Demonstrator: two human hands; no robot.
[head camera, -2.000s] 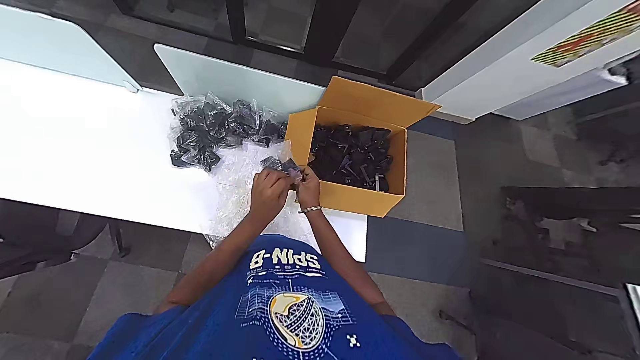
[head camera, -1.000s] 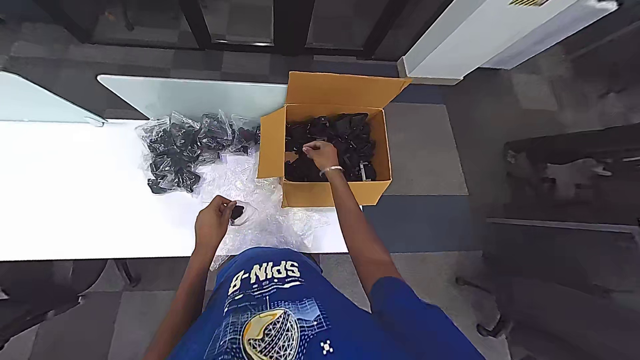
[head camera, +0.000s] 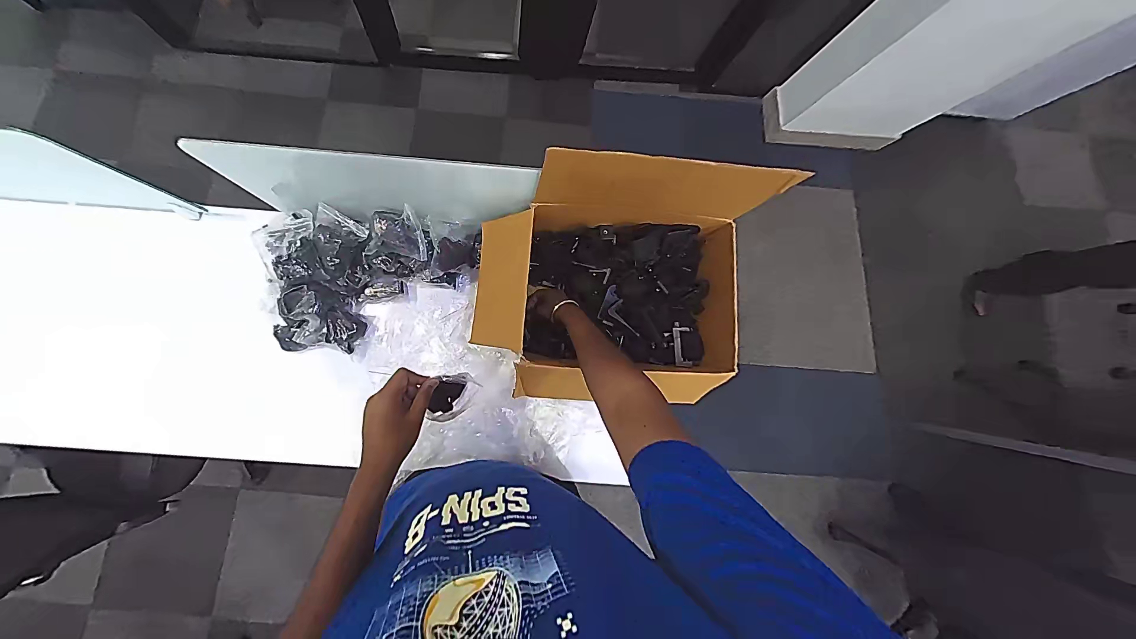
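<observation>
My left hand (head camera: 399, 408) pinches a clear plastic bag with a small black item (head camera: 446, 397) in it, above the near part of the white table. My right hand (head camera: 548, 304) reaches into an open cardboard box (head camera: 501, 284), at its left inner side; the fingertips are partly hidden among many black plastic parts (head camera: 648, 284), so whether they grip anything does not show. Left of the box lies a pile of bagged black parts (head camera: 333, 266). Loose clear plastic bags (head camera: 426, 328) are spread between that pile, the box and my body.
The white table (head camera: 160, 337) runs off to the left. A pale upright divider panel (head camera: 373, 182) stands along its far edge, and another panel (head camera: 80, 177) is at the far left. The box's tall far flap (head camera: 657, 182) stands up. A chair (head camera: 89, 506) is below the table's near side.
Two seconds ago both hands were together over the plastic bags. They have since parted: my right hand went into the box and has shifted toward its left side; my left hand keeps the bagged item.
</observation>
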